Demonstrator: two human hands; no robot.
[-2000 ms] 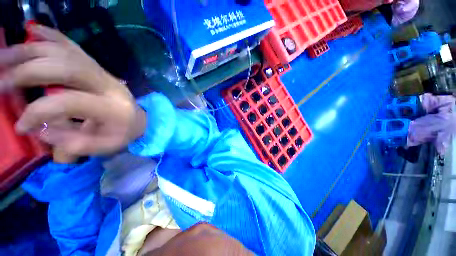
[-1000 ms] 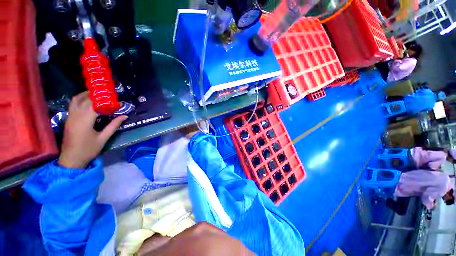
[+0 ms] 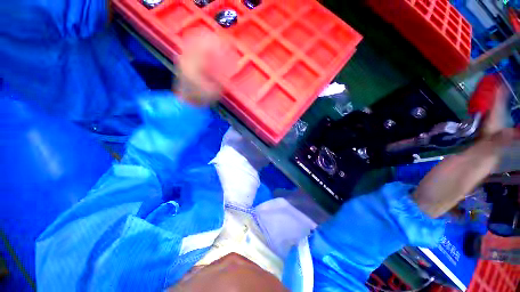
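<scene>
A red compartment tray (image 3: 265, 71) lies at the top centre, with several dark round pieces (image 3: 226, 18) in its upper-left pockets and empty pockets toward the fixture. My left hand (image 3: 202, 63) is blurred over the tray's near edge; its fingers and anything in them cannot be made out. The black fixture (image 3: 370, 128) lies right of the tray, with a shiny round shape (image 3: 327, 159) at its near end. The clamp's red grip (image 3: 484, 94) is swung out to the right. My right hand (image 3: 497, 114), blurred, is closed at the grip.
Another red tray stack (image 3: 427, 31) stands beyond the fixture on the green bench (image 3: 373, 60). Clear and white scraps (image 3: 333, 89) lie between tray and fixture. The blue box (image 3: 456, 251) is at the lower right, beside another red tray (image 3: 496, 271). Blue floor (image 3: 34, 142) shows left.
The view has turned toward the tray on the left. My left hand has gone from the red grip to the tray. My right hand is now at the grip, which has swung outward.
</scene>
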